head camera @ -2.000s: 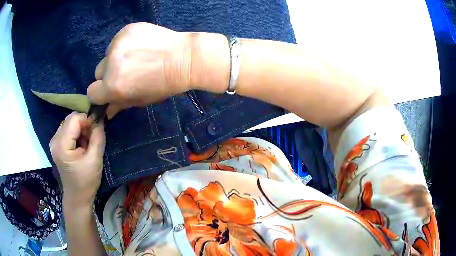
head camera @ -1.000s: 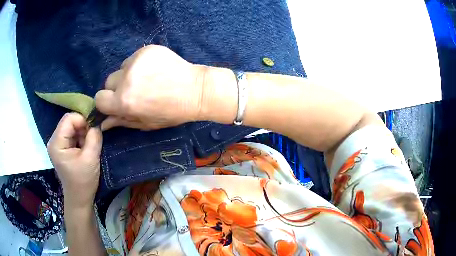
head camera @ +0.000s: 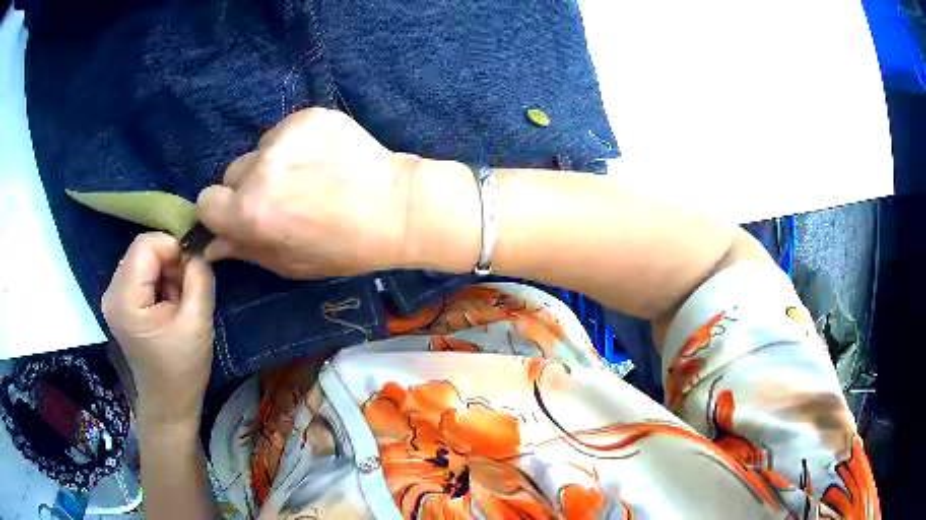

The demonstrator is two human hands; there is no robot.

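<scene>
Dark blue denim jeans or a skirt (head camera: 447,71) lie over the tabletop, with the stitched waistband (head camera: 274,330) nearest me. A pale buttonhole (head camera: 341,305) with a loose thread tail shows on the waistband. My left hand (head camera: 162,305) pinches the denim at the garment's left edge. My right hand (head camera: 305,193), with a bracelet at the wrist, is closed close above it on a small dark tool, likely thread snips, mostly hidden. An olive-yellow pointed flap (head camera: 137,206) sticks out left from between the hands. A yellow-brass button (head camera: 537,117) sits on the denim at the right.
The white tabletop (head camera: 741,102) extends right of the garment. A dark patterned round basket (head camera: 63,421) is at lower left. Blue plastic crate parts (head camera: 609,340) show beside my lap, and a blue item is at top right. My floral shirt fills the bottom.
My right hand and forearm have moved down and slightly right, uncovering the brass button and more denim. The right forearm now covers the waistband's dark button. My left hand has barely moved.
</scene>
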